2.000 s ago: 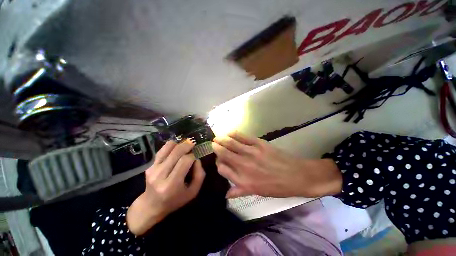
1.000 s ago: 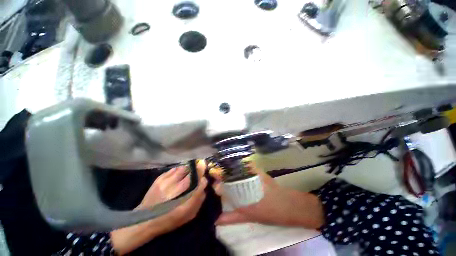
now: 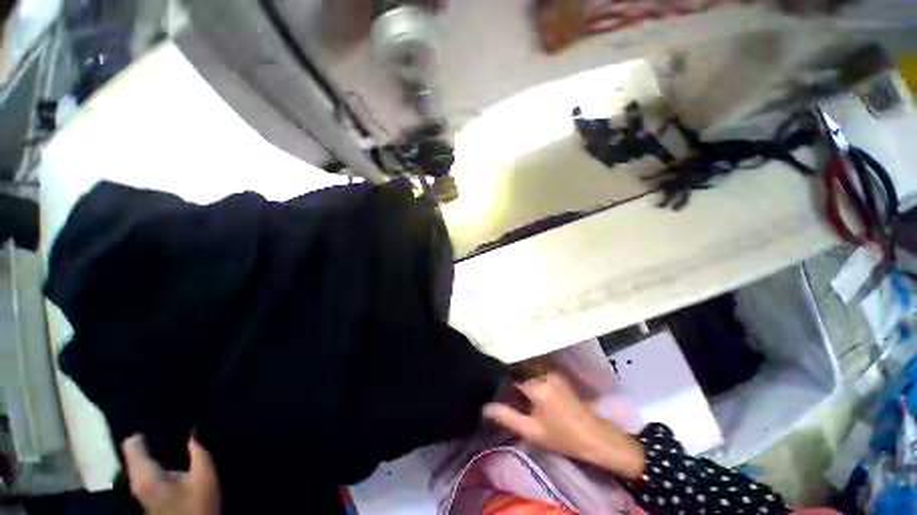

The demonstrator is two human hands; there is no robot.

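Observation:
A large matte black cloth (image 3: 271, 322) lies spread and rumpled over the left part of the white machine table. It reaches up to the presser foot and needle area (image 3: 439, 186) and hangs over the near edge. My left hand (image 3: 173, 485) is at the bottom left, cut off by the picture's edge, with the cloth's lower part between thumb and finger. My right hand (image 3: 551, 414) is slightly blurred at the cloth's lower right corner, below the table edge; its fingertips meet the cloth, but a grip is not clear.
The sewing machine head (image 3: 483, 40) spans the top. Black strips (image 3: 744, 151) and a small black clustered part (image 3: 613, 136) lie on the bed at right. Red and black handled snips (image 3: 845, 196) lie far right. A white bin (image 3: 784, 362) with dark contents stands below the table.
Both hands have left the needle area and moved down toward the wearer, wider apart. The black cloth now lies spread out left of the needle. The view has shifted.

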